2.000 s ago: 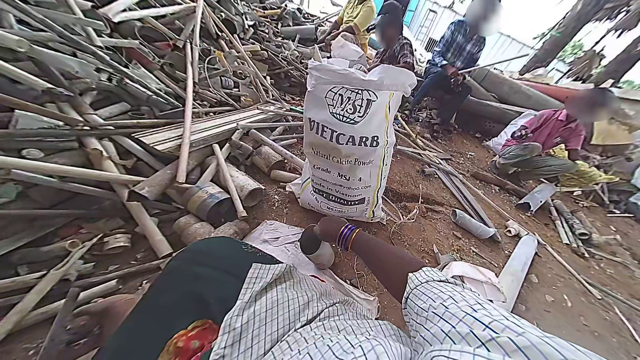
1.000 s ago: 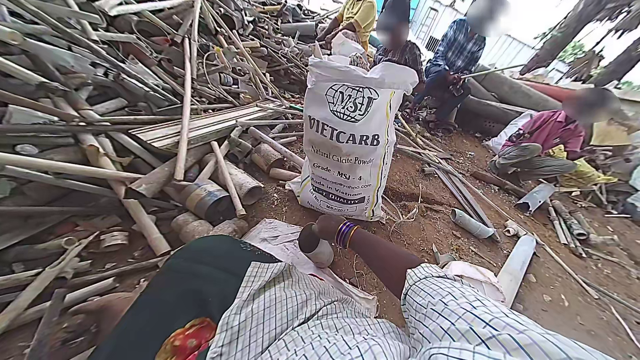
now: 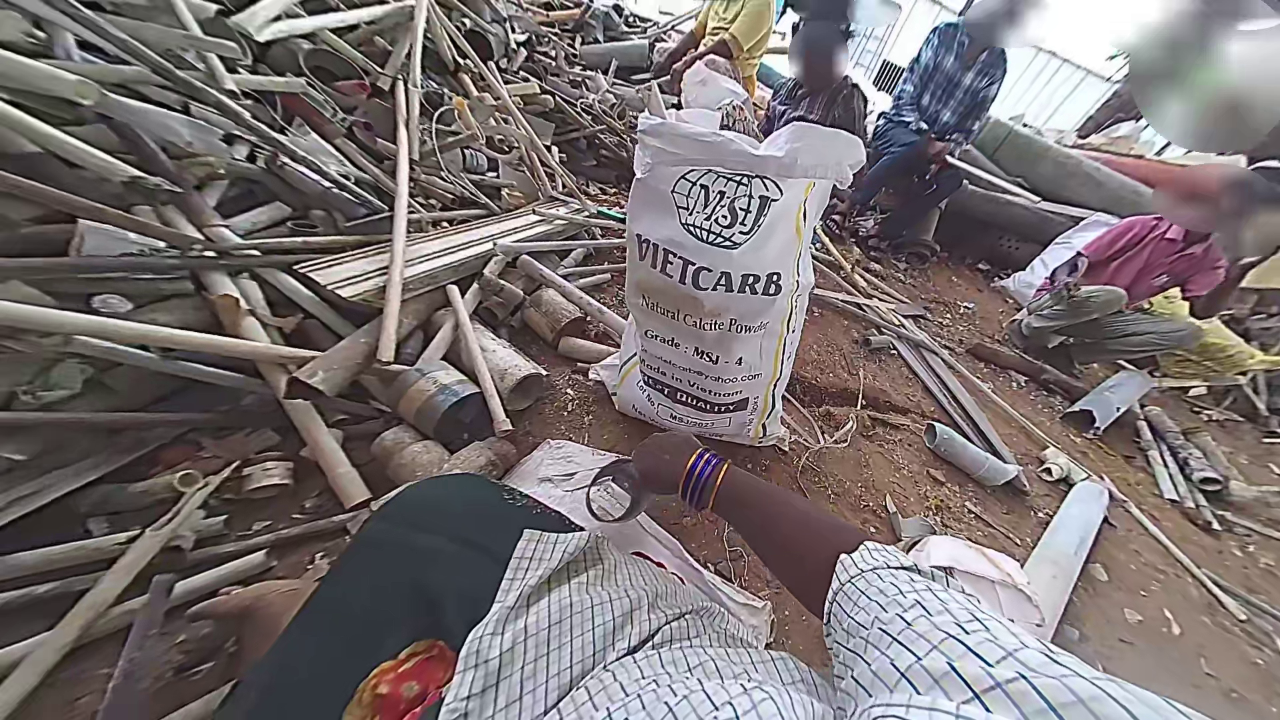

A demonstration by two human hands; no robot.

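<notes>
My right hand (image 3: 658,462), with several bangles on its wrist, is closed on a short grey pipe piece (image 3: 617,492) whose round open end faces me. Under and beside that piece lies a flattened white woven sack (image 3: 570,460). Just beyond the hand stands a printed white woven sack (image 3: 700,290) of calcite powder, upright with its top open; its contents are mostly hidden. A blurred patch of skin shows at the lower left, beside dark green cloth over my leg; it may be my left hand, but its shape and grip cannot be made out.
A large heap of scrap pipes (image 3: 300,130) fills the left side, with pipe stubs (image 3: 445,400) near my knee. Loose pipe pieces (image 3: 970,455) and long strips lie on the soil to the right. Several people sit or crouch behind, one in a pink shirt (image 3: 1140,260).
The short pipe piece in my right hand has turned; its open round end now faces me, where earlier its side showed. The upright sack has not moved.
</notes>
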